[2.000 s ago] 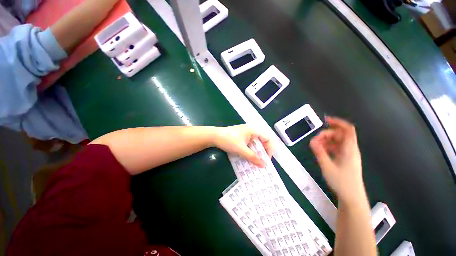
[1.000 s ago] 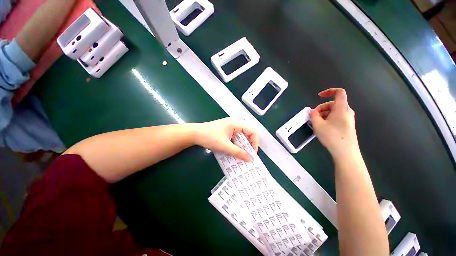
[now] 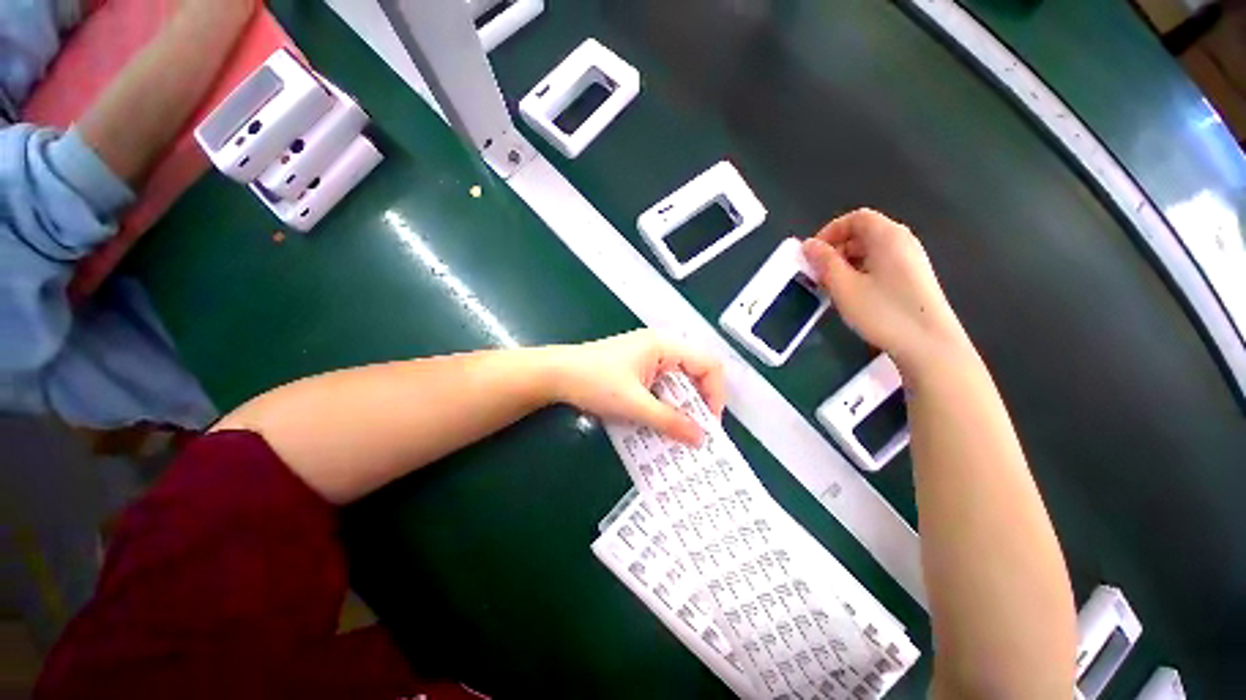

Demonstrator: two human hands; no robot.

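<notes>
My left hand pinches the upper end of a label sheet with rows of small dark print. The sheet lies partly over a label sheet stack on the green bench. My right hand is over the belt, its thumb and fingertips together at the upper right corner of a white plastic housing with a dark window. Whether a single label is between the fingertips cannot be seen. Another housing lies just below, partly hidden by my right forearm.
More housings lie spaced along the dark green belt. A silver-white side rail runs between bench and belt, with an upright post at upper left. Stacked housings stand near a neighbouring worker's arm and red mat.
The housings have moved down and right along the belt. My right hand has moved from one housing to the housing behind it. My left hand keeps holding the sheet.
</notes>
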